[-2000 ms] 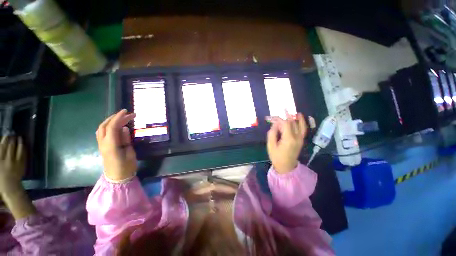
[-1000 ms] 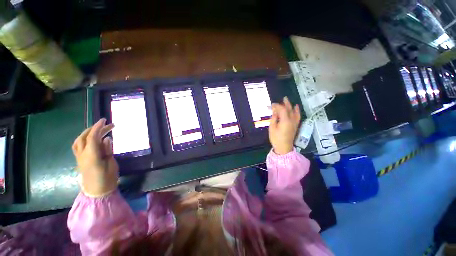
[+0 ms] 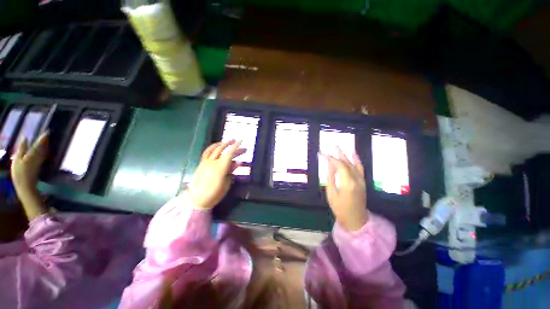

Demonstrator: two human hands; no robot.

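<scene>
A black foam tray [image 3: 260, 164] at the front of the green bench holds phones with lit white screens, side by side. My left hand [image 3: 212, 175] is over the lower left part of the leftmost phone [image 3: 242, 131], fingers spread. My right hand [image 3: 347, 190] is over the third phone [image 3: 335, 137], fingertips at its screen and covering its lower part. The second phone [image 3: 290, 151] is uncovered, with a dark band low on its screen. The rightmost phone [image 3: 389, 160] shows a green and a red button at its bottom corners. Neither hand grips anything visible.
A white power strip [image 3: 461, 193] and adapter [image 3: 439, 216] with a cord lie right of the tray. A brown board [image 3: 325, 81] is behind it, a yellow-wrapped post [image 3: 166, 51] at back left. At left, a neighbour's hand [image 3: 27, 172] works over another phone tray [image 3: 108, 154]. Blue stool lower right.
The view has shifted left, showing more of the neighbour's tray. My right hand has moved from the rightmost phone to the third. My left hand now reaches over the leftmost phone's screen. Green and red buttons show on the rightmost phone.
</scene>
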